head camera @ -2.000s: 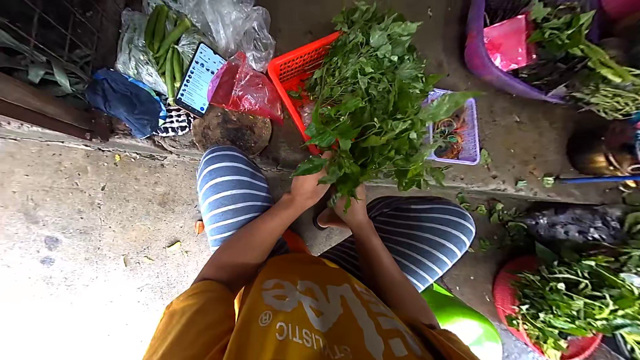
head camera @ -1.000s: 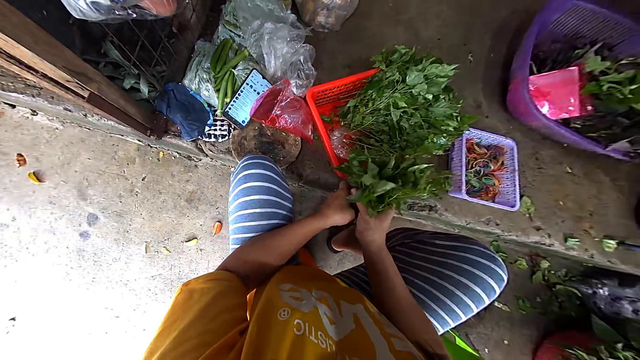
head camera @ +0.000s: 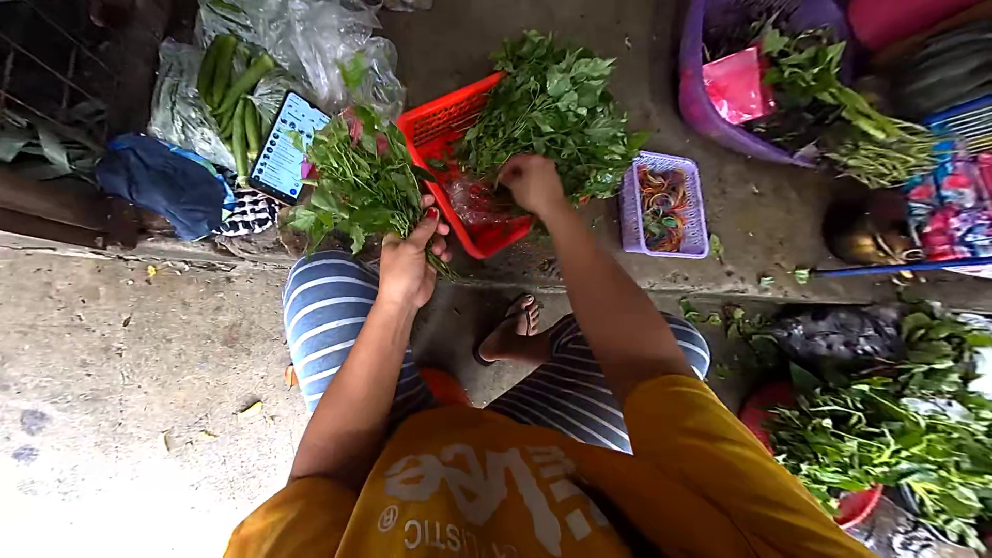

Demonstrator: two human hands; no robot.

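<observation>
My left hand (head camera: 415,260) is closed around the stems of a bunch of leafy greens (head camera: 360,174), held above my left knee. My right hand (head camera: 533,184) reaches over the red plastic basket (head camera: 496,236), its fingers at the lower stems of a larger pile of leafy greens (head camera: 562,108); whether it grips a stem is unclear. The pile lies across the basket's right side. Inside the basket, near my right fingers, is some clear plastic (head camera: 473,198). Right of the pile stands a small lilac basket (head camera: 701,213) of coloured rubber bands (head camera: 663,201).
At left lie a phone (head camera: 288,147), long green vegetable pods (head camera: 232,85), clear plastic bags (head camera: 310,39) and a dark blue cloth (head camera: 163,186). A purple tub (head camera: 690,85) with greens stands at upper right; more greens (head camera: 891,434) fill the lower right. A step edge runs beneath the baskets.
My hands were together at the stems in front of the basket; now they are apart. My left hand has moved left with a bunch, and my right hand has moved over the basket.
</observation>
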